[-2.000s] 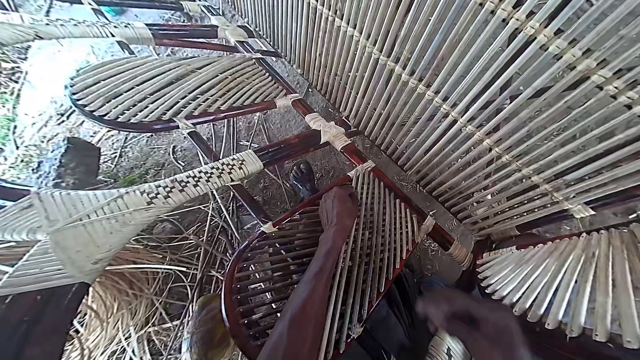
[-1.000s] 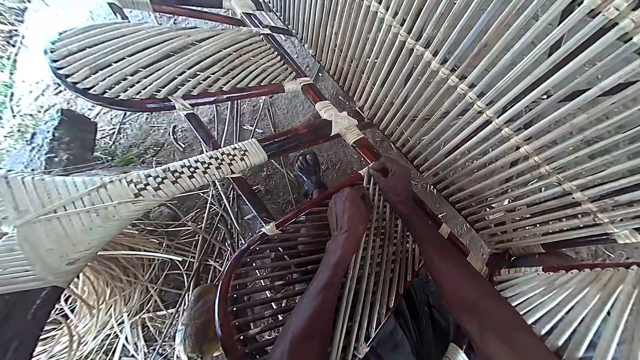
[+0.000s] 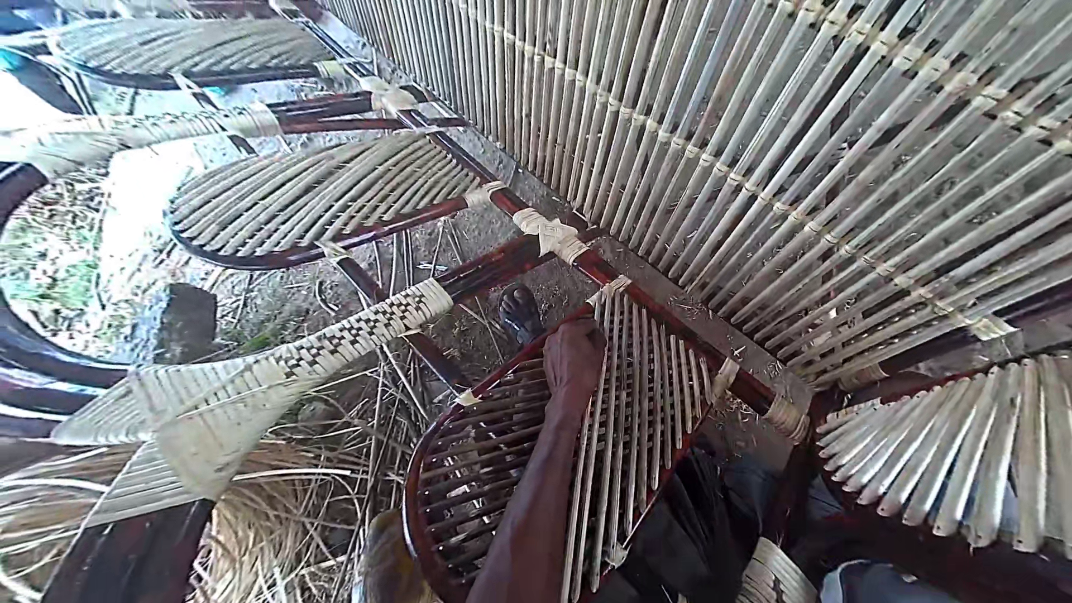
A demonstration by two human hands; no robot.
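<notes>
My left hand (image 3: 574,355) rests on the upper end of a leaf-shaped cane panel (image 3: 641,394), at the edge of its pale slats; its fingers are bent, and whether they grip a slat or strip is hidden. Dark red rods form the panel's rim, and thin dark slats fill its left part. Just above the hand, a pale cane binding (image 3: 609,291) ties the panel to a dark red frame rail (image 3: 599,266). My right hand is out of view. A larger cross binding (image 3: 548,234) wraps the rail farther up.
A large slatted cane panel (image 3: 712,167) rises at the right. Left stand a woven-wrapped arm (image 3: 360,335) and another leaf-shaped panel (image 3: 327,197). Loose cane strips (image 3: 276,519) lie on the ground near a dark block (image 3: 180,322). A foot (image 3: 520,311) shows below the frame. A fan of slats (image 3: 963,444) is at right.
My right hand, beside the left at the panel's top binding one second ago, has left the view. The left hand stays at the panel's upper end.
</notes>
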